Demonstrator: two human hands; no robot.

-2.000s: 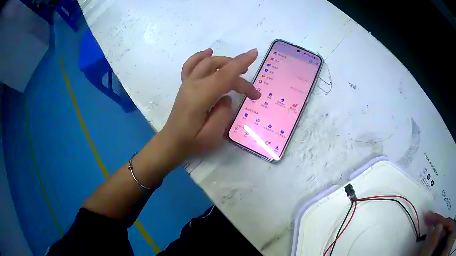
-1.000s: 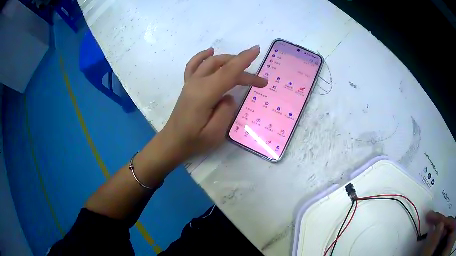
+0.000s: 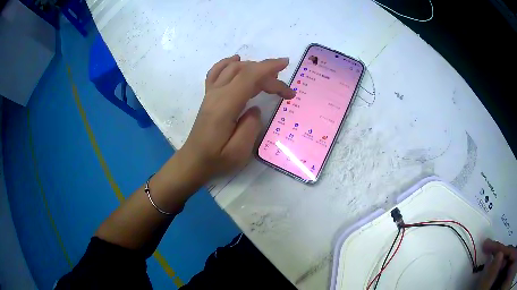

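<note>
A smartphone (image 3: 312, 113) with a lit pink screen of lists and icons lies flat on the white bench top. My left hand (image 3: 235, 113) is over its left edge, fingers apart, holding nothing, with one fingertip at the screen. A white hexagonal panel (image 3: 422, 249) with a pale-lilac rim lies at the lower right, cut off by the picture's edge. A red-black wire harness (image 3: 433, 224) with small black connectors curves inside it. My right hand (image 3: 499, 263) is at the panel's right side, partly cut off and dark; whether it holds anything cannot be told.
The white bench top (image 3: 385, 141) has scuffs, scribbles and print at the right. A dark surface with a white cable (image 3: 422, 18) lies beyond its far edge. A blue stool (image 3: 110, 79) stands on the blue floor at the left, near a pale box-like object (image 3: 25, 56).
The list on the phone screen has scrolled down. My left hand's fingers have shifted slightly over the screen. A white cable now shows at the top right. The panel has stayed in place.
</note>
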